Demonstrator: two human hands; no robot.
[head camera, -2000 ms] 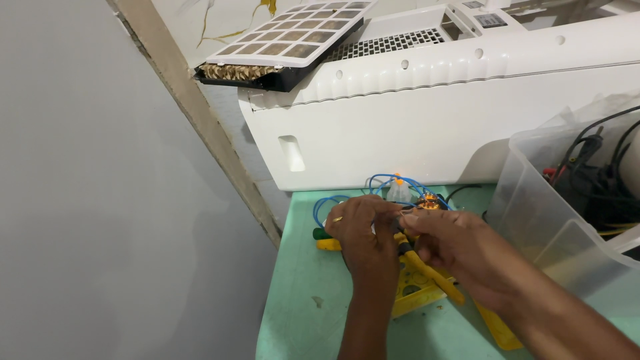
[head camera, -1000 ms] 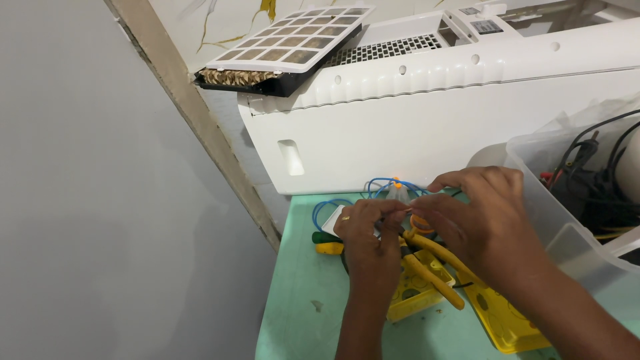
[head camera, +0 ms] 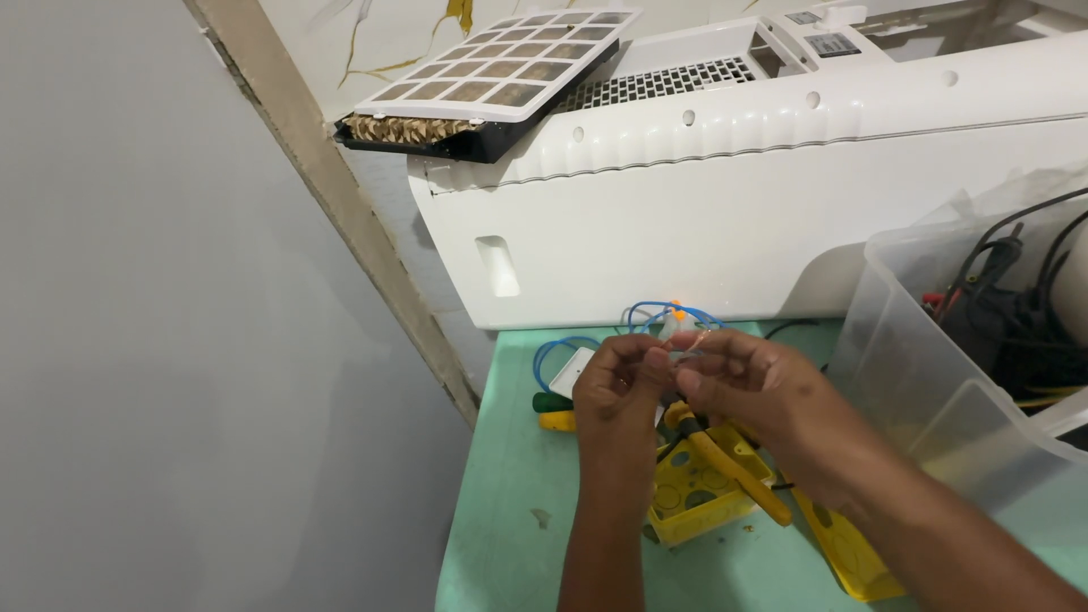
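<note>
My left hand (head camera: 622, 382) and my right hand (head camera: 748, 378) meet over the back of the green table. Their fingertips pinch a thin copper-coloured wire (head camera: 699, 342), partly hidden by the fingers. Beneath them, yellow-handled pliers (head camera: 731, 472) lie across a yellow electrical junction box (head camera: 710, 510); the jaws are hidden. Coils of blue wire (head camera: 537, 361) lie behind and left of my hands, by a white plate (head camera: 571, 372). Green (head camera: 552, 403) and yellow (head camera: 558, 421) tool handles show beside my left hand. A small clear thing with an orange tip (head camera: 677, 311) stands behind my fingers.
A large white appliance housing (head camera: 646, 229) spans the back of the green table (head camera: 501, 510), with a gridded filter frame (head camera: 510, 64) on top. At right stands a translucent plastic bin (head camera: 926, 340) holding black cables (head camera: 1003, 289). Another yellow box (head camera: 837, 544) lies beneath my right forearm.
My right hand rose with its fingers spread a second ago and is now lower, its fingers closed in beside my left fingertips. My left hand has stayed nearly in place.
</note>
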